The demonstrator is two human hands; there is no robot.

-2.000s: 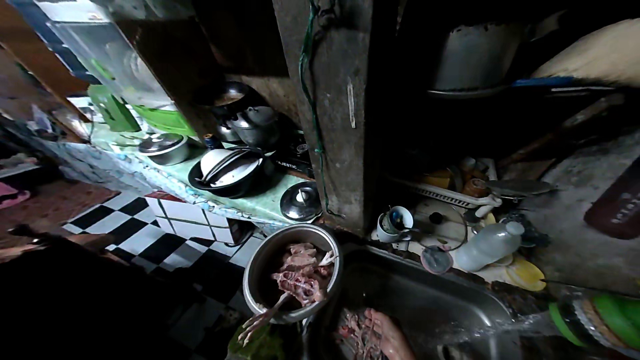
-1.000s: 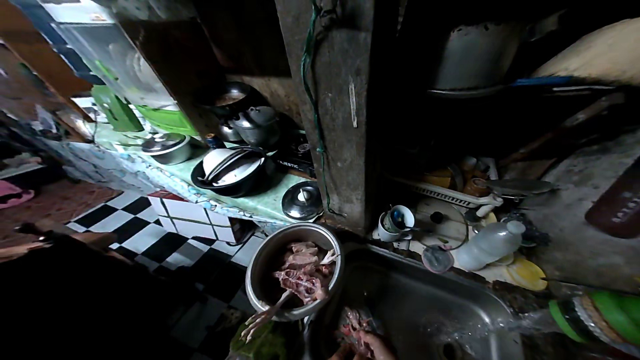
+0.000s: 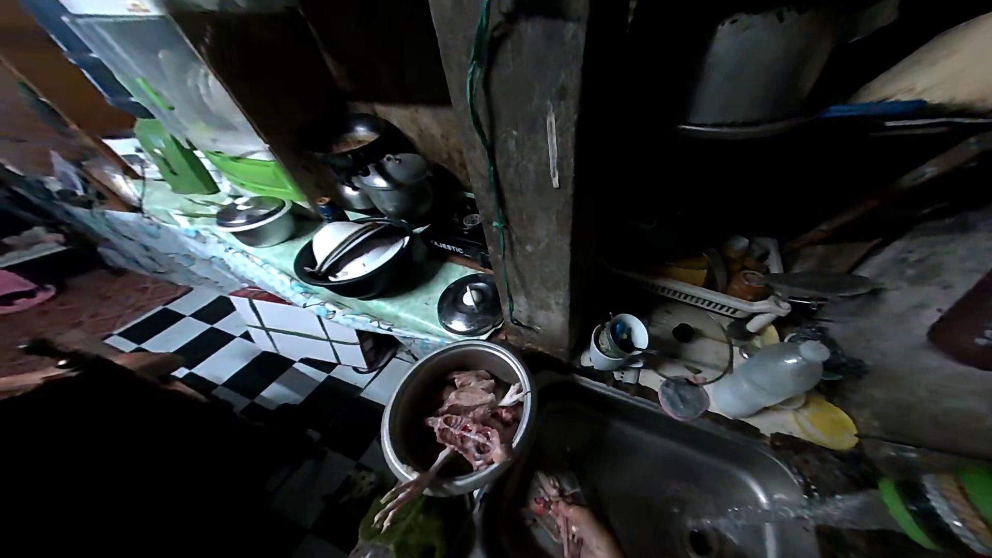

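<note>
At the bottom edge, my right hand is over the near left part of the steel sink, its fingers closed around a raw poultry piece; their lower part is cut off by the frame. My left hand is not in view. Left of the sink, a round metal pot holds several raw chicken pieces, with a chicken foot hanging over its rim. Water runs from a green-banded outlet at the right into the sink, near the drain.
A concrete post rises behind the sink. Cups, a plastic bottle and a yellow lid stand along its back edge. A pot lid, black basin and lidded pot lie on the counter at left.
My right hand was further right with its back showing two seconds ago; it is now lower and left, on the poultry piece. The pot and its contents look unchanged.
</note>
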